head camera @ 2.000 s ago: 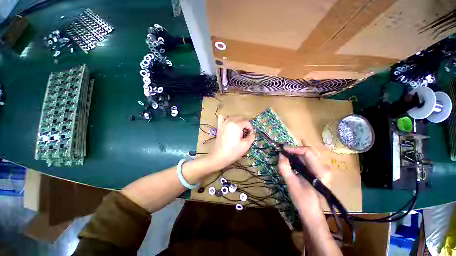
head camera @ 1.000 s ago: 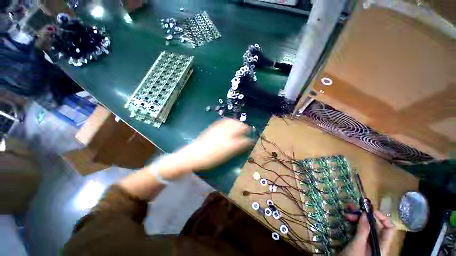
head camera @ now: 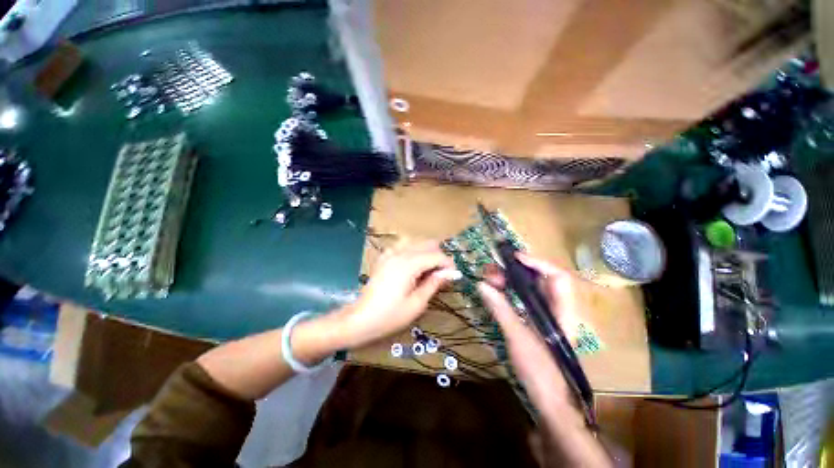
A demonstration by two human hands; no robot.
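Observation:
My right hand [head camera: 539, 302] holds the black soldering iron [head camera: 535, 306], its thin tip pointing up and left over the green PCB panel [head camera: 472, 247]. My left hand [head camera: 402, 288] is at the panel's left edge, thumb and fingertips pinched around a small whitish part, likely a wire lead's round end; the fingers partly hide it. Several thin dark leads with white-ringed ends [head camera: 419, 348] run from the panel to the lower left of the cardboard mat [head camera: 626, 366]. Both hands hide parts of the panel.
A bundle of unused leads [head camera: 334, 164] and a stack of PCB panels [head camera: 142, 215] are at left. A large carton [head camera: 512, 64] stands behind the mat. A round clear jar [head camera: 631, 250], black soldering station [head camera: 732, 297], white reels [head camera: 754, 194] and green cap [head camera: 720, 233] are at right.
The view swung left and back. My left hand moved from beside the unused leads to the panel and now pinches a small part. The iron stays in my right hand, now over the panel's upper part.

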